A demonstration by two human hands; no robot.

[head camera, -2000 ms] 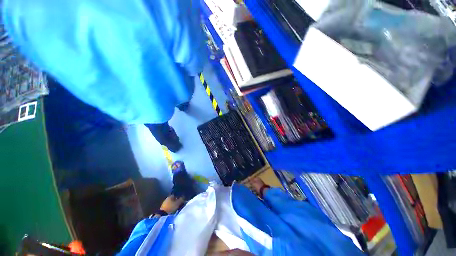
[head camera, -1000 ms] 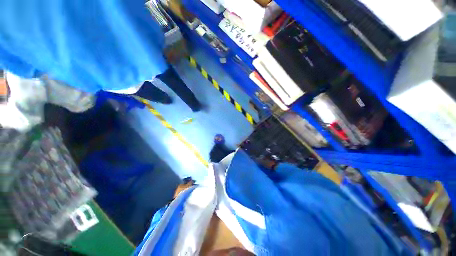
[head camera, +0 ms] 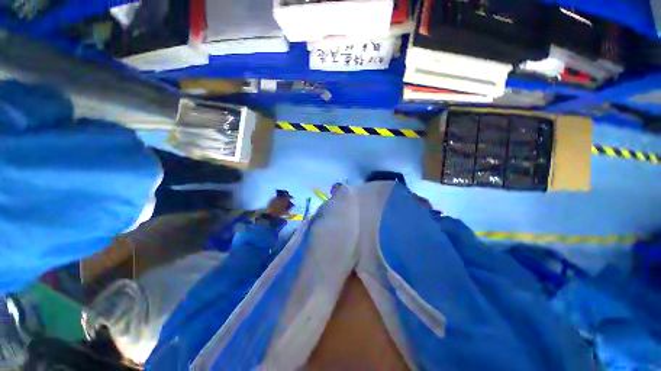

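Observation:
My left hand is small and blurred at the end of its blue sleeve, left of my jacket front; I cannot make out anything in it. My right hand is only a small blurred sliver beside the jacket, mostly hidden. Beyond it on the floor, apart from both hands, an open brown carton holds dark trays of parts. Another open carton at the left holds pale, flat, shiny items.
Blue shelving crosses the top, with white foam boxes, dark items and a handwritten label. A person's blue garment is close at the left. Black-yellow tape and yellow tape mark the floor.
The view has turned, so the shelving now runs across the top. The tray carton shows farther right and more fully. The left carton shows more clearly. Both hands stay near the jacket.

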